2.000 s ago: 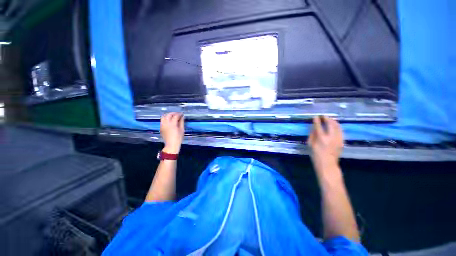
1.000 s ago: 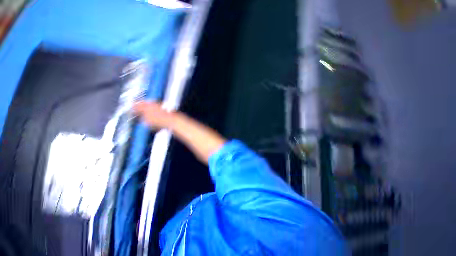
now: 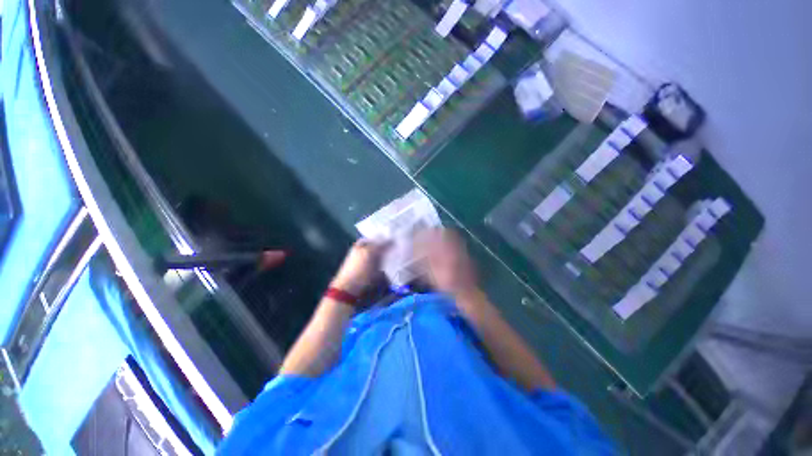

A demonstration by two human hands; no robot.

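Note:
A pale, hand-size sheet [image 3: 398,219] with faint rectangular marks is in front of my body, over the near edge of the dark green side table. My left hand [image 3: 362,264], with a red band at the wrist, holds the sheet at its left edge. My right hand [image 3: 448,261] is blurred and lies over the right part of the sheet; its fingertips cannot be made out, nor whether they grip anything.
Board trays with green boards and white cables stand on the side table [image 3: 463,165], one at the upper middle [image 3: 356,67] and one at the right [image 3: 579,233]. A round tape roll [image 3: 674,110] lies at the back. The conveyor's metal edge [image 3: 105,233] and blue mats are at left.
The view has turned from the black module on the conveyor to the side table. My hands have left the module's near edge and are now together at the pale sheet.

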